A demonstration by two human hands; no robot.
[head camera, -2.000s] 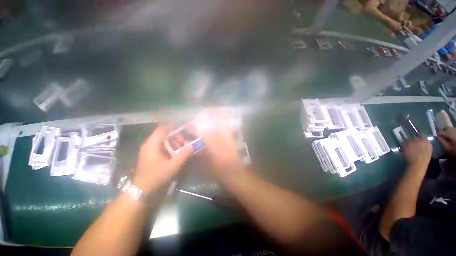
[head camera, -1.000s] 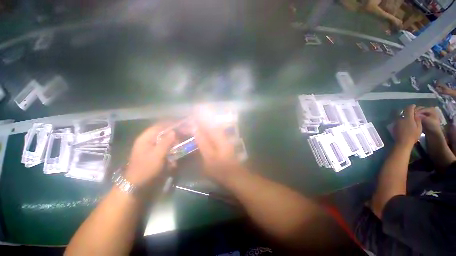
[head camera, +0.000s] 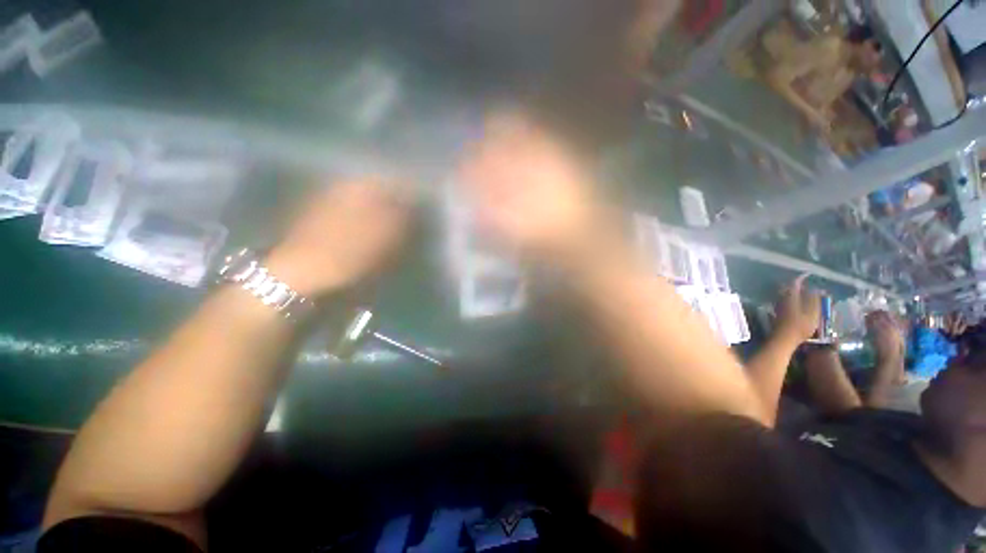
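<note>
My left hand (head camera: 351, 232), with a metal-band watch on its wrist, is blurred over the bench; what its fingers do is hidden. My right hand (head camera: 530, 189) is reached forward near the rail and strongly blurred; I cannot tell whether it holds anything. White plastic frames (head camera: 492, 286) lie just below and beside my right hand, partly covered by it. A small hammer (head camera: 405, 348) lies on the green bench between my forearms, its metal head towards the left and its thin shaft running to the right.
White frames (head camera: 162, 243) are piled at the left. More frame stacks (head camera: 708, 292) stand right of my right forearm. A pale rail (head camera: 260, 135) crosses beyond the bench. Single frames (head camera: 373, 92) lie past it. A neighbouring worker (head camera: 854, 443) sits at the right, another person beyond the belt.
The view has tilted and turned right. My right hand has moved forward, away from my left hand. The frame and blue part seen between my hands no longer show.
</note>
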